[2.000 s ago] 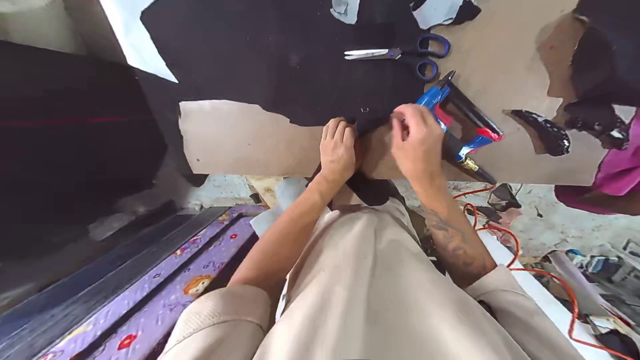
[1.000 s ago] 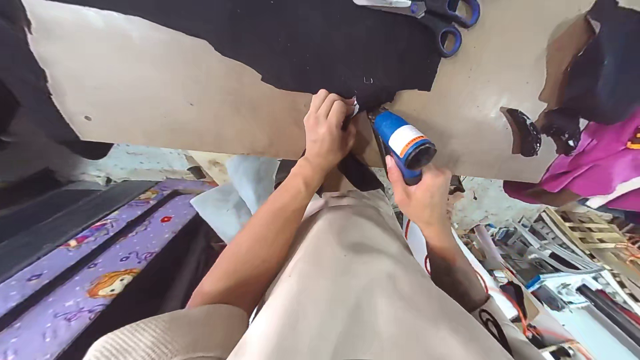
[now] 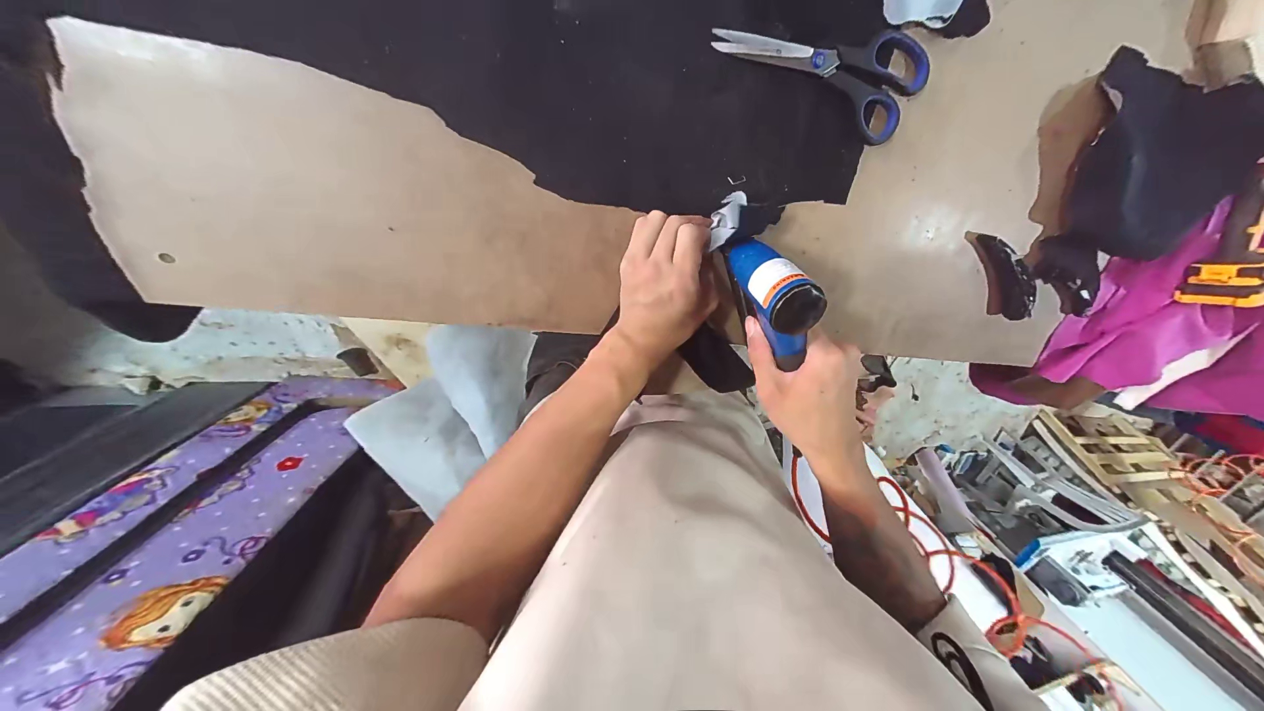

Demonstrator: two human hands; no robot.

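Observation:
A blue pneumatic staple gun (image 3: pixel 765 286) with a black end cap is gripped in my right hand (image 3: pixel 815 395), its nose down at the table's near edge. Beside it my left hand (image 3: pixel 667 286), fingers curled, holds dark material, mostly covered by the fingers. A small pale crumpled scrap (image 3: pixel 728 219) sticks up between that hand and the gun. Just beyond, a large black fabric sheet (image 3: pixel 612 109) lies on the table. Scissors with black and blue handles (image 3: pixel 829 61) rest on the sheet, blades apart. A loose staple (image 3: pixel 736 181) lies near the sheet's edge.
The tan tabletop (image 3: pixel 336 207) spans the view. Black scraps (image 3: pixel 1002 276) and magenta fabric (image 3: pixel 1116 336) lie at right. An orange-red air hose (image 3: pixel 1007 583) curls below on the right, near a wooden pallet (image 3: pixel 1106 449). Purple printed padded panels (image 3: pixel 207 533) stand at lower left.
My right hand has taken hold of the staple gun, which lay on the table two seconds ago, and brought it beside my left hand. The pale scrap now shows more clearly.

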